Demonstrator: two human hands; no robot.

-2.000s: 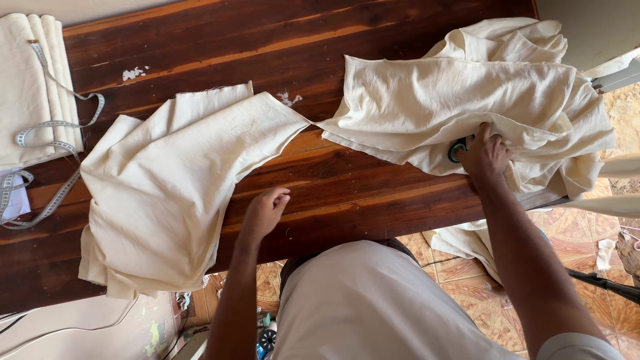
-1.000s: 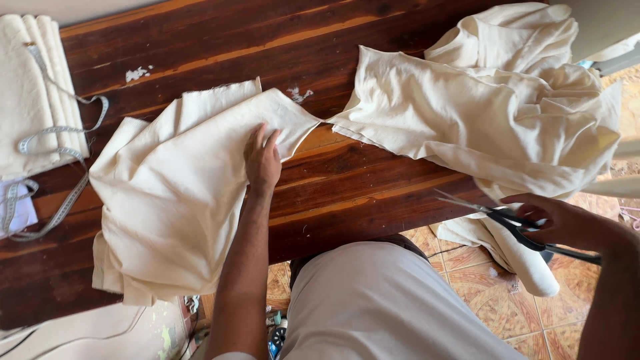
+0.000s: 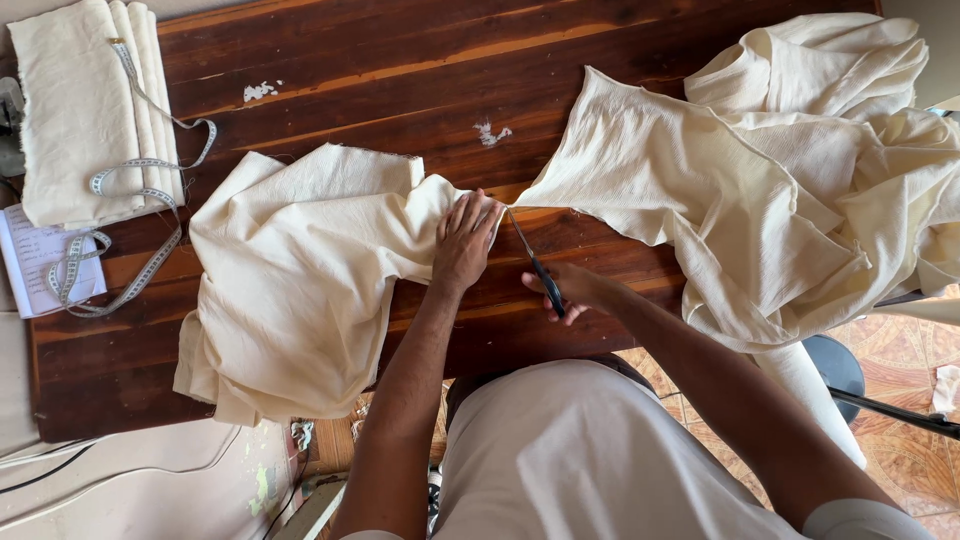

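Note:
Two cream cloth pieces lie on the dark wooden table (image 3: 360, 112), joined at a narrow point near its middle. My left hand (image 3: 466, 244) presses flat on the corner of the left cloth (image 3: 300, 255), just left of that joint. Scissors with black handles (image 3: 549, 283) are in my right hand (image 3: 566, 291), below and right of the joint. Their blades point up and reach the joint; whether they are parted I cannot tell. The right cloth (image 3: 720, 172) spreads in loose folds toward the table's right end.
Folded cream cloth (image 3: 75, 112) lies at the far left with a measuring tape (image 3: 161, 196) over it. A notebook page with handwriting (image 3: 30, 262) is beneath the tape. A cream fabric roll (image 3: 810, 397) is below the table's right edge, near a black bar (image 3: 892, 411).
My right hand first reached into the right cloth, then held the scissors at the front edge, and has now brought them to the joint. My left hand moved onto the left cloth and then toward the joint.

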